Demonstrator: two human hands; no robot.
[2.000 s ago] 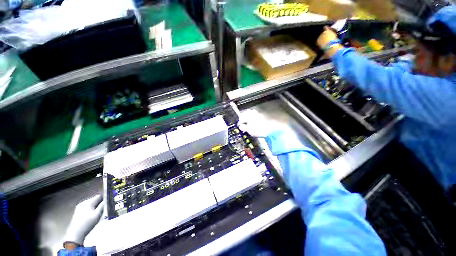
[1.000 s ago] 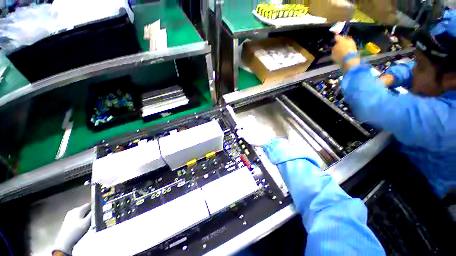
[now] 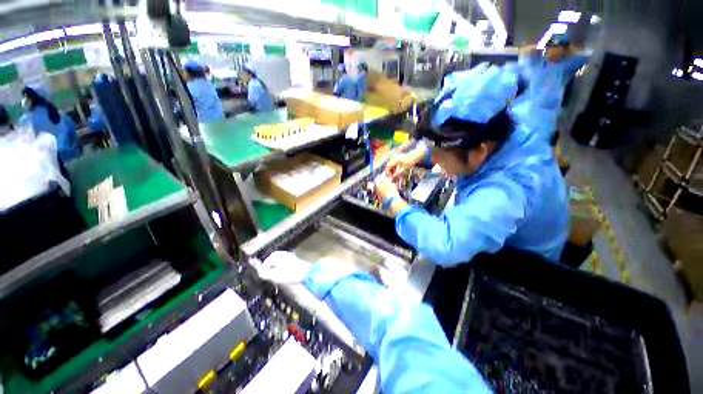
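The black board carrier lies in the lower middle of the view, cut off by the bottom edge. White heatsinks stand on its circuit board, with yellow parts and a red component between and beside them. My right hand, in a white glove, is at the carrier's far right corner. Glare and blur hide its fingers, so I cannot tell whether they grip the edge. My left hand is out of the picture.
A worker in blue bends over another carrier further along the line. A large black tote stands at the lower right. Green shelves hold a component tray, silver strips and a cardboard box.
The view has swung up and to the right, showing the room beyond. The carrier sits lower left in the picture. My left hand has left the view. The other worker's hands have come together over their carrier.
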